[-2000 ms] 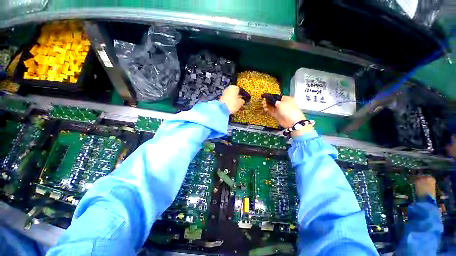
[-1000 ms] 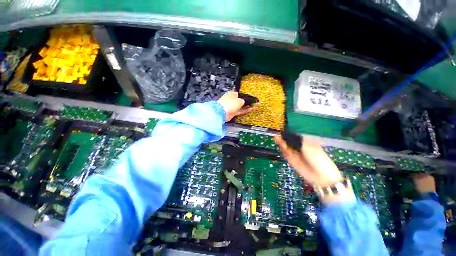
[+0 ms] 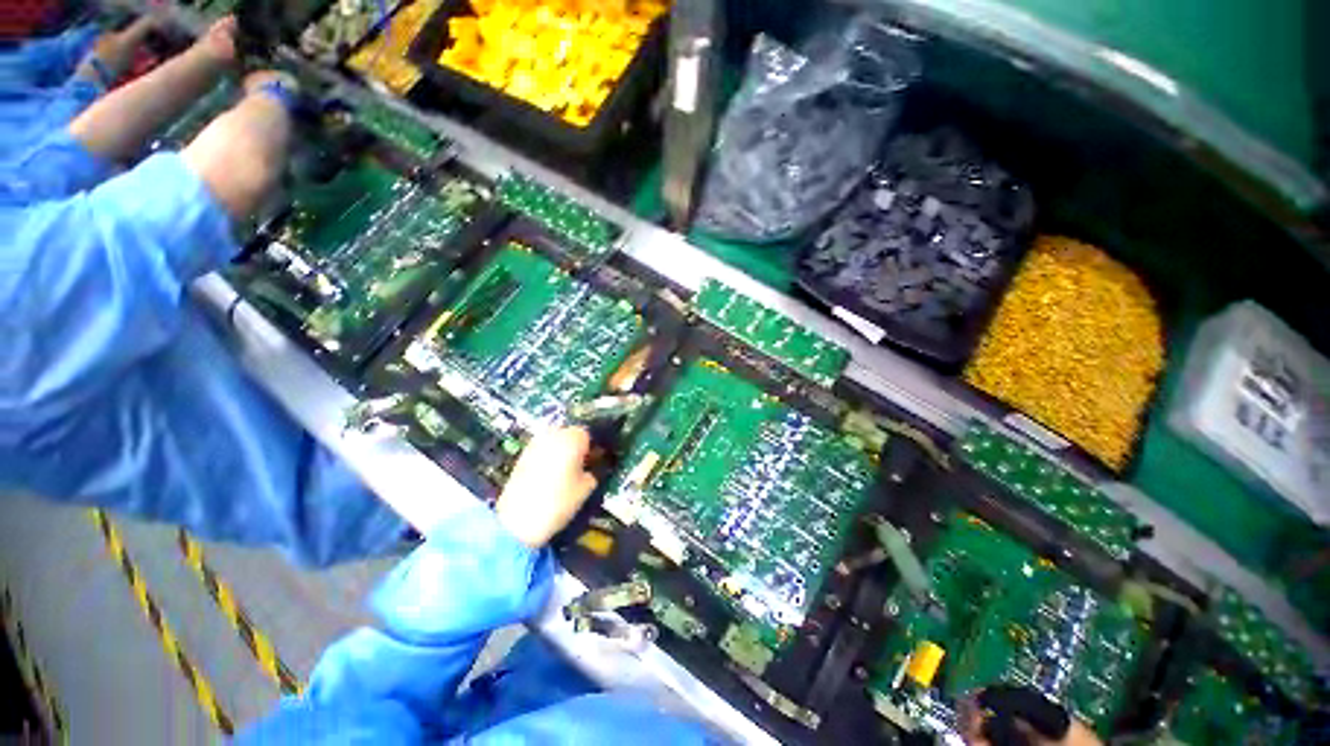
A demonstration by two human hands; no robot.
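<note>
My left hand (image 3: 547, 485) is over the carrier's front part, between two green circuit boards, the left one (image 3: 533, 328) and the middle one (image 3: 751, 488). Its fingertips are dark and blend with the black frame, so a held part cannot be made out. My right hand (image 3: 1028, 717) is cut off by the bottom edge, with black finger coverings, at the front of the right-hand circuit board (image 3: 1006, 576). What it holds is hidden. A yellow block (image 3: 923, 665) stands on that board.
Behind the line are bins of large yellow blocks (image 3: 554, 51), grey blocks (image 3: 919, 241) and small yellow components (image 3: 1072, 350). A plastic bag (image 3: 802, 131) and a translucent lidded box (image 3: 1262, 394) flank them. Another person's arms (image 3: 131, 248) reach over boards at left. Striped floor lines show below.
The view has swung left and tilted. My left hand has left the area of the grey and small yellow bins for the carriers. My right hand is now low at the bottom edge.
</note>
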